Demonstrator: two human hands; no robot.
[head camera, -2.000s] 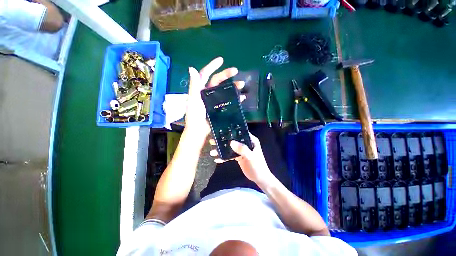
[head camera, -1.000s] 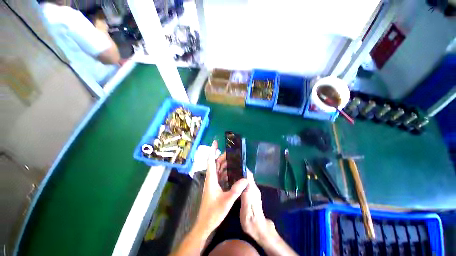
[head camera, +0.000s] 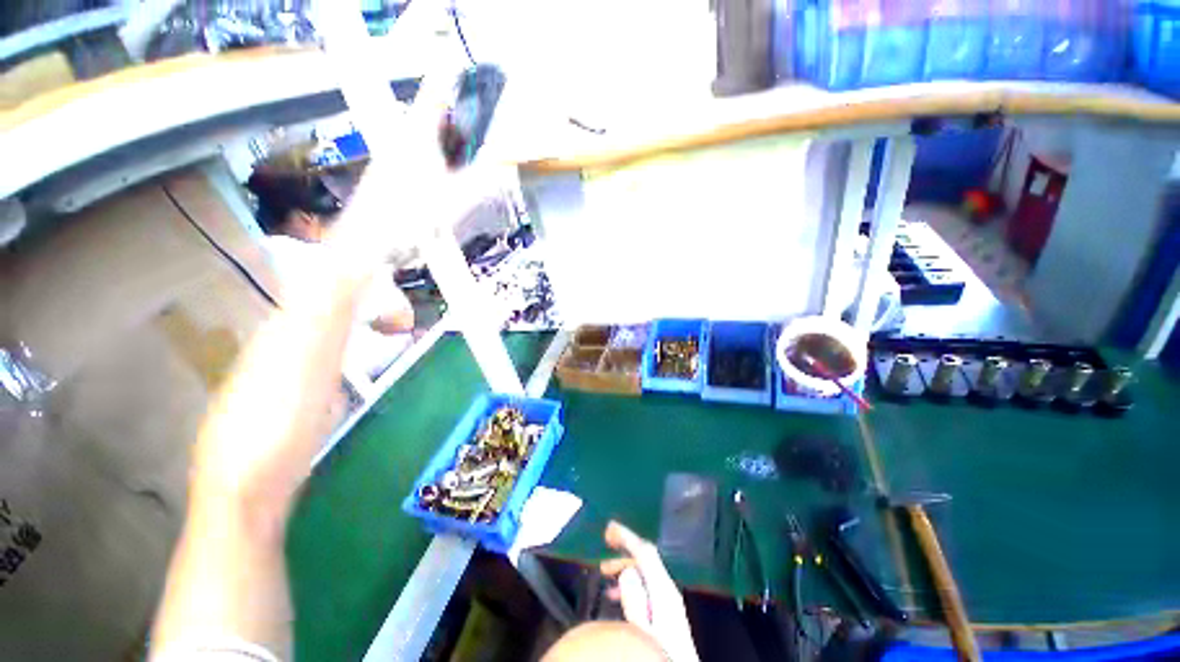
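My left hand (head camera: 401, 194) is raised high at the upper left, blurred and washed out by glare. It holds the smartphone (head camera: 475, 114), seen as a dark narrow shape near the shelf edge. My right hand (head camera: 651, 597) is low at the bench's front edge, fingers apart, with nothing seen in it; it is partly hidden at the bottom of the picture.
Sleeve bin (head camera: 453, 517) at left; small bins (head camera: 738, 360) and grease tub (head camera: 818, 352) behind. Grey plate (head camera: 688, 515), pliers (head camera: 743, 550) and hammer (head camera: 945, 582) lie in front. Knob assemblies (head camera: 994, 378) stand at right. A person (head camera: 300, 213) is beyond the frame; a shelf (head camera: 725, 127) crosses above.
The view has tilted up. My left hand has lifted the smartphone from in front of me to the upper left. My right hand has come off the phone and opened.
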